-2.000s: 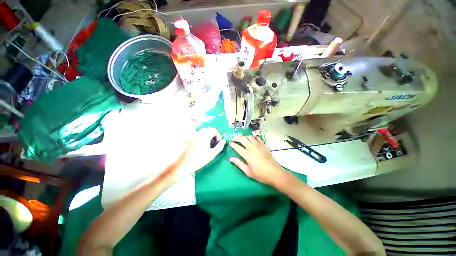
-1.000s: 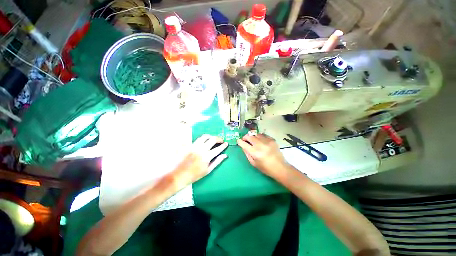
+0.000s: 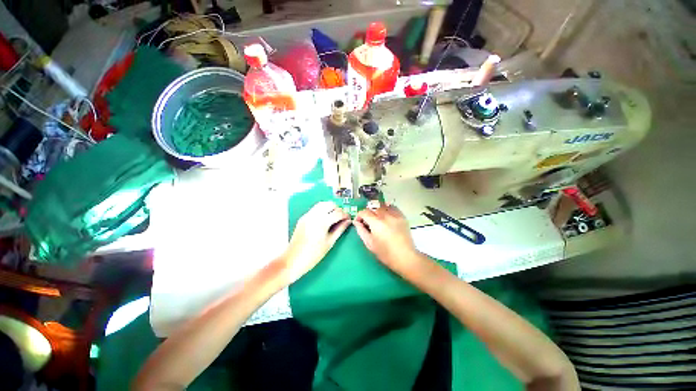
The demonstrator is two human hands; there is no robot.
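Note:
A green fabric panel point(image 3: 359, 282) lies under the needle area and hangs over the table's front edge. The cream sewing machine point(image 3: 504, 137) with blue JACK lettering stands at the right, its head end point(image 3: 347, 164) over the cloth. My left hand point(image 3: 317, 233) and my right hand point(image 3: 385, 233) are just in front of the presser foot, almost touching. The thumbs and fingertips of both hands pinch the cloth there. A small pale mark on the cloth shows between the hands and the foot, partly covered.
Dark thread snips point(image 3: 455, 225) lie right of my right hand. A metal bowl point(image 3: 162, 122) of green scraps and a green bundle point(image 3: 95, 195) are at the left. Two red-capped bottles point(image 3: 267, 88) point(image 3: 374, 67) stand behind. A parts tray point(image 3: 588, 240) is at the right end.
My hands have come closer together, and their fingertips now pinch the cloth instead of lying flatter on it. The machine and snips appear shifted slightly left as the view moved.

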